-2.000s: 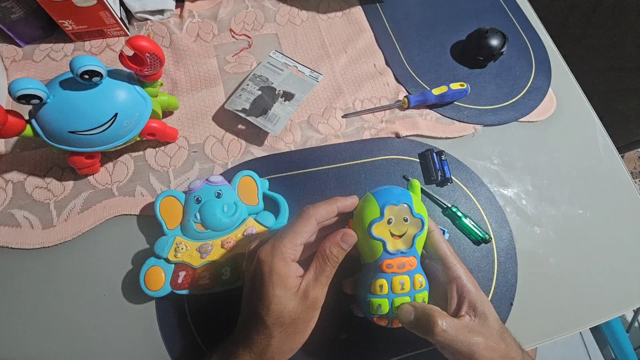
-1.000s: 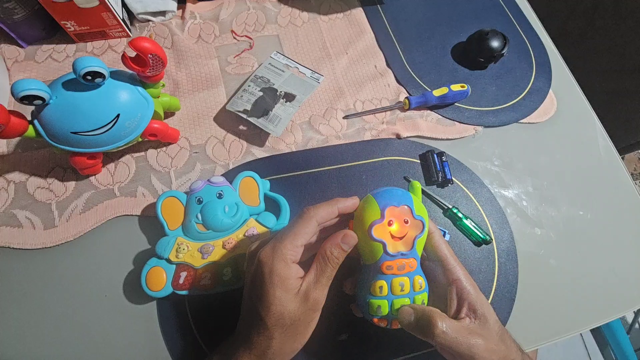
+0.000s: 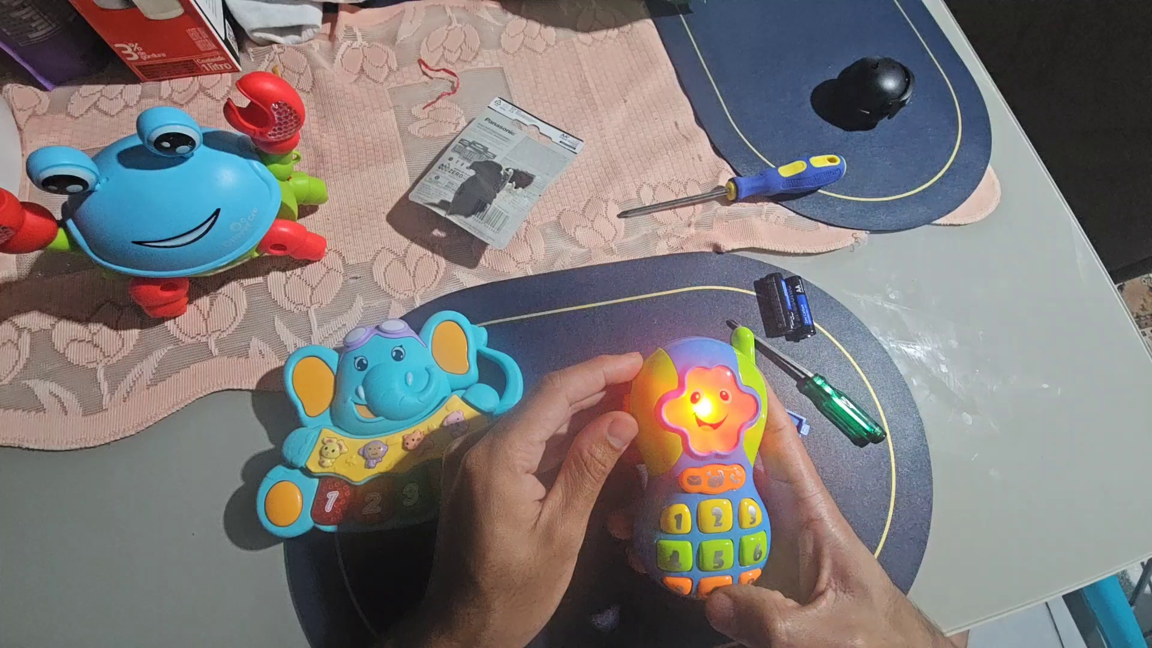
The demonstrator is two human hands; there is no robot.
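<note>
A blue and green toy phone (image 3: 711,486) is held upright over the dark blue placemat, its flower-shaped smiling face glowing orange and yellow. My right hand (image 3: 801,558) grips it from the right and below, thumb at the lowest visible keys. At its left side is my left hand (image 3: 549,486), fingertips at the phone's upper left edge; whether they press it cannot be told. A turquoise elephant toy (image 3: 393,387) lies just left of my left hand, partly covered by it. Right of the phone are a green-handled screwdriver (image 3: 841,409) and AA batteries (image 3: 786,307).
A blue crab toy (image 3: 175,202) with red claws stands on the pink lace cloth (image 3: 360,216) at the left. Beyond the phone lie a battery blister pack (image 3: 497,171), a blue-handled screwdriver (image 3: 783,178) and a round black object (image 3: 875,93). Cartons stand at the upper left.
The phone's flower face was unlit two seconds ago, then lit up, and glows now. Both hands have kept nearly the same place.
</note>
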